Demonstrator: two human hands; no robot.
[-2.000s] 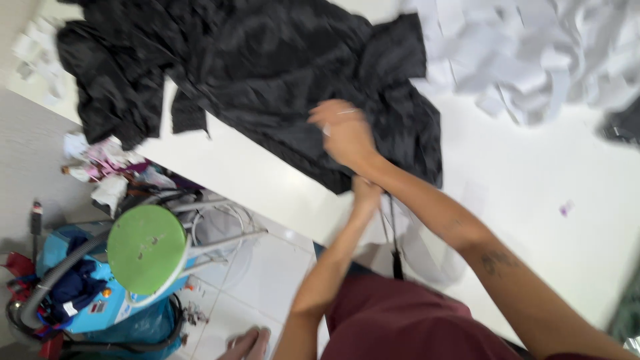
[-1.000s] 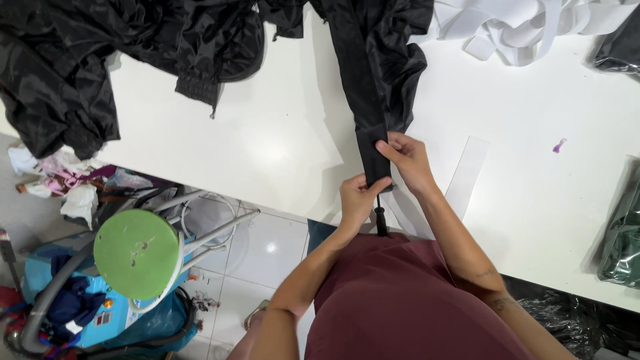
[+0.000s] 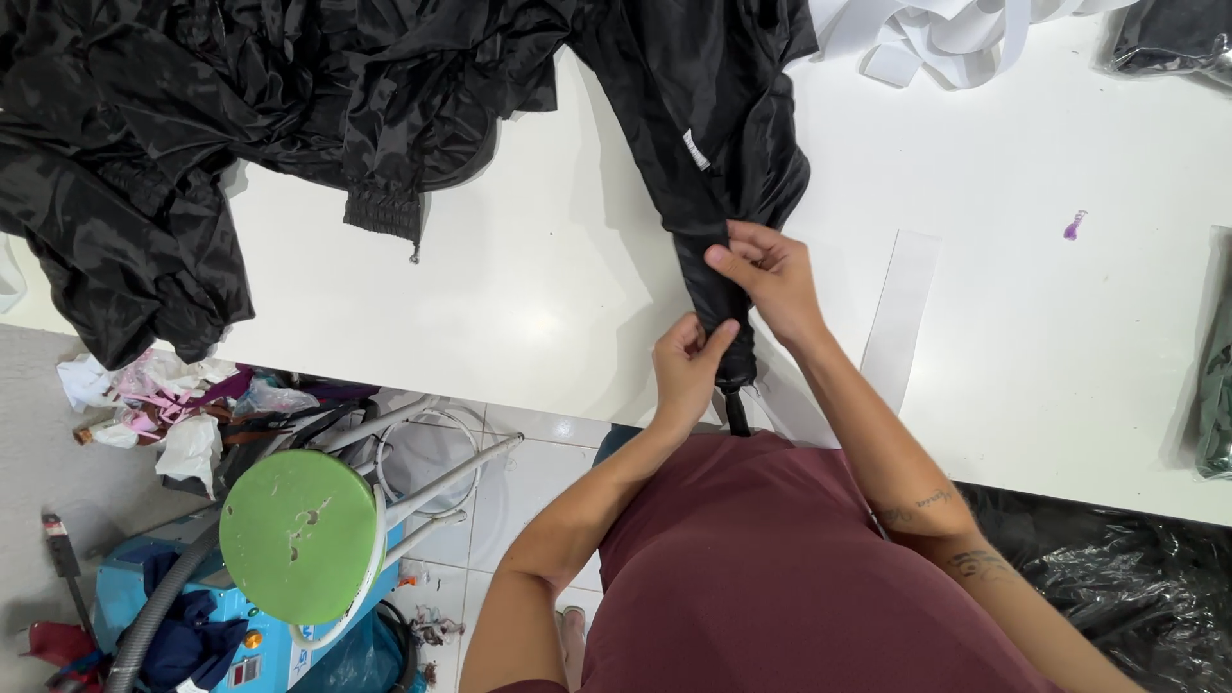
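A length of shiny black fabric (image 3: 717,115), part of a garment, hangs down over the near edge of the white table. My right hand (image 3: 765,274) pinches its edge with thumb and fingers. Lower down, my left hand (image 3: 691,364) grips the same fabric from the left side, thumb on top. Below the hands the cloth bunches around a black rod-like tool (image 3: 736,412) at the table's edge, close to my shirt. A small white label (image 3: 695,150) shows on the fabric above my hands.
More black garments (image 3: 289,106) with gathered cuffs lie at the upper left. White strips (image 3: 948,38) are piled at the top right, and one white strip (image 3: 900,318) lies beside my right forearm. Plastic-wrapped packs (image 3: 1169,38) sit at the right. A green stool (image 3: 300,539) stands on the floor.
Two seconds ago my hands were at a large black garment spread near the table edge. Since one second ago, the fabric has come down further, bunched over the black rod-like tool.
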